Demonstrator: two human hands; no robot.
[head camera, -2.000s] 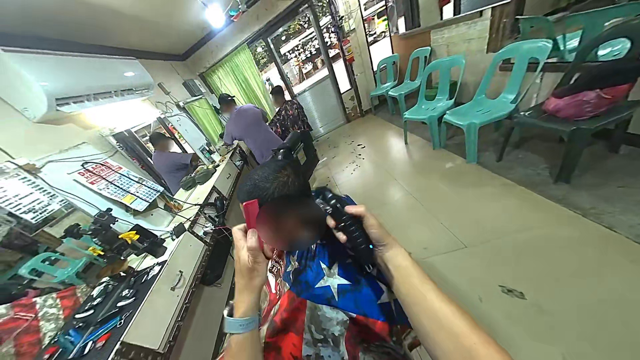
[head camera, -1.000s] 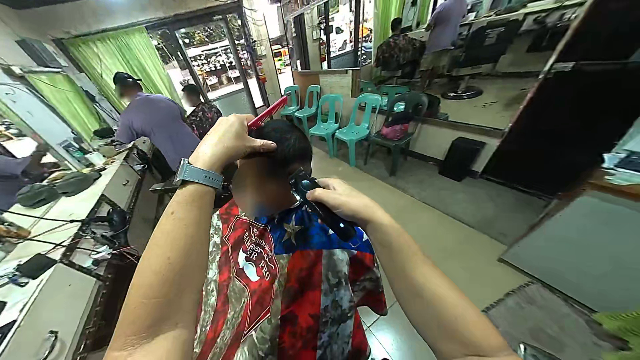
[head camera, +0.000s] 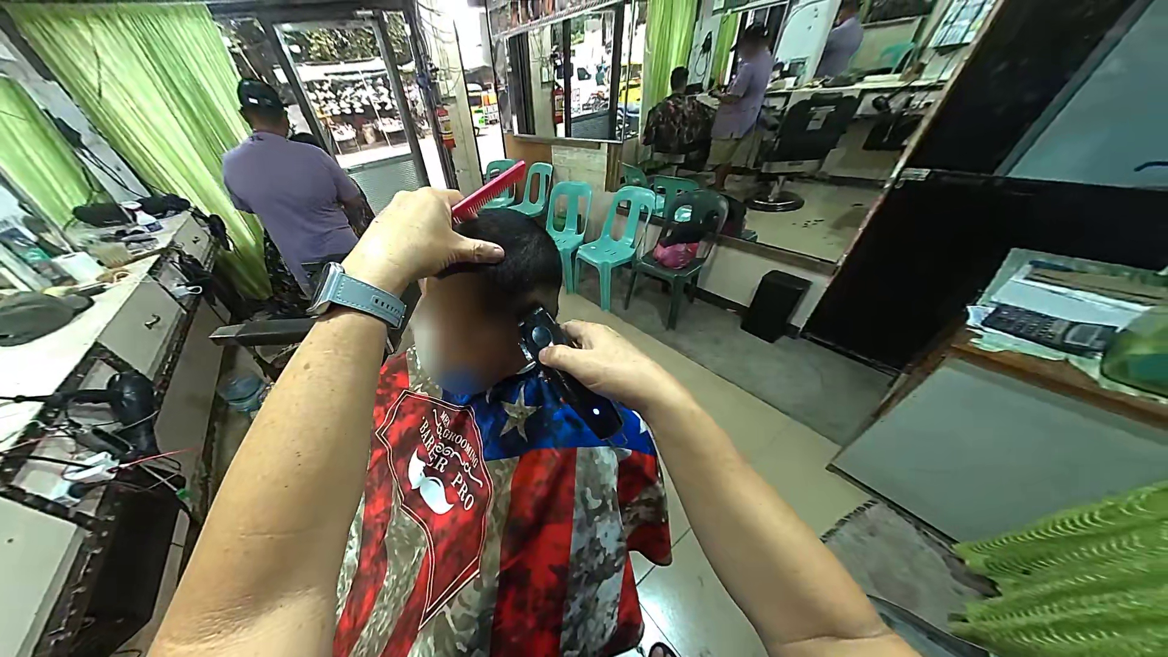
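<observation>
A seated person with short dark hair (head camera: 525, 246) wears a barber's cape (head camera: 538, 511) in red, blue and camouflage stripes. My left hand (head camera: 415, 237), with a grey watch strap at the wrist, rests on top of the head, the thumb spread over the hair. It holds a red comb (head camera: 491, 192) that points up and to the right. My right hand (head camera: 607, 360) grips a black hair clipper (head camera: 575, 383), its blade end against the side of the head near the ear. The clipper's lower end hangs over the blue part of the cape.
Green plastic chairs (head camera: 613, 242) line the wall beyond. A counter (head camera: 119, 338) with a hair dryer (head camera: 132, 411) and cables runs along the left. Near the curtain stands a person in a purple shirt (head camera: 287, 196). At right are a cabinet (head camera: 995, 456) and a black bin (head camera: 776, 306).
The view has swung strongly to the right. My left hand, in front of the forehead two seconds ago, now lies on top of the head. The clipper stays at the side of the head.
</observation>
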